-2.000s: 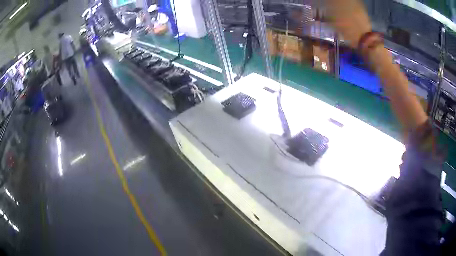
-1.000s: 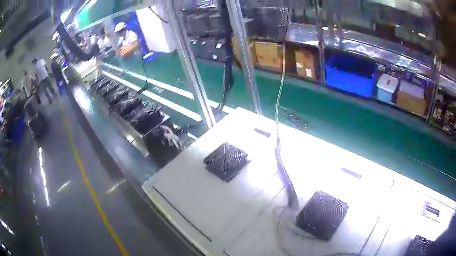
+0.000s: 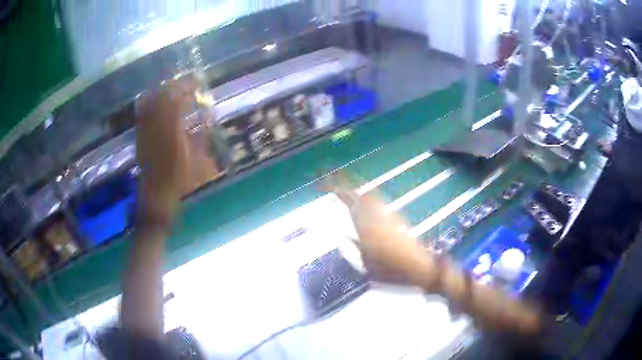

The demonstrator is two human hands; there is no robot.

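My left hand (image 3: 165,133) is raised at the upper left, strongly blurred. Something pale shows at its fingertips, but I cannot tell whether the hand holds it. My right hand (image 3: 380,239) is over the right end of the white housing (image 3: 232,281), its fingers pointing up and left. It is blurred, and I cannot tell whether it holds anything. A black fan grille (image 3: 329,278) on the housing top lies just left of my right hand.
A blue bin (image 3: 524,246) with white pieces is at the right, near black modules with round parts (image 3: 552,207). A person in dark clothing (image 3: 598,204) is at the right edge. Metal posts rise behind the green bench (image 3: 415,119). A cable crosses the housing.
The view has swung from the aisle side to the bench's other end. Both my hands are now in view; one raised arm showed two seconds ago and no clear hand one second ago.
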